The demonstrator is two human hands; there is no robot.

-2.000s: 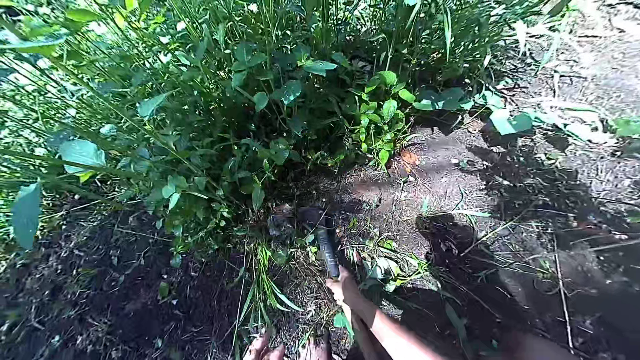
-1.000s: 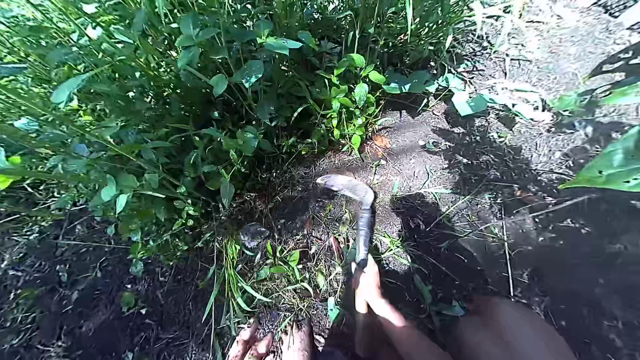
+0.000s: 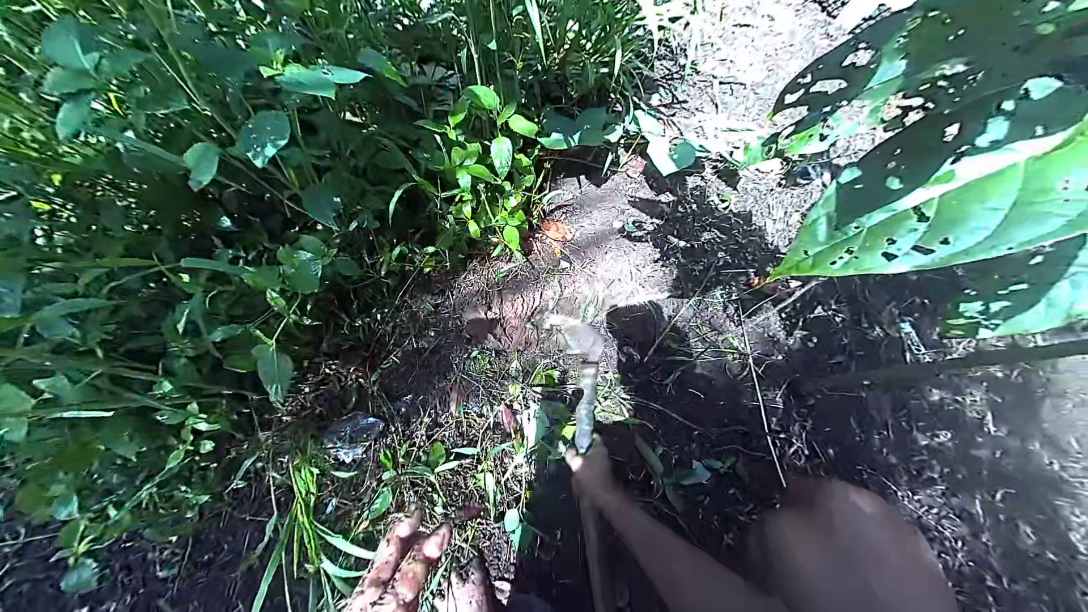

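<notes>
My right hand (image 3: 592,472), at the lower middle, is closed around the handle of a sickle-like tool (image 3: 586,399). Its pale curved blade (image 3: 578,336) is blurred and points left over bare soil, below a leafy green plant (image 3: 497,170). A shaft shows below the hand, beside my forearm. At the bottom edge, soil-stained fingers of what looks like my left hand (image 3: 406,561) are spread beside long grass blades (image 3: 302,518). No object shows between them, and the palm is out of view. Short weeds (image 3: 438,459) lie between the two hands.
Dense green growth (image 3: 212,195) fills the left side. A large leaf with holes (image 3: 943,212) hangs across the upper right. A clear, shiny object (image 3: 353,435) lies on the soil at left of centre. My bare knee (image 3: 850,544) is at the lower right, near a thin stick (image 3: 762,404).
The tool's head was low among the weeds, then rose with its curved blade plain to see; now it is farther forward over the soil. The large leaf has come into view from the right.
</notes>
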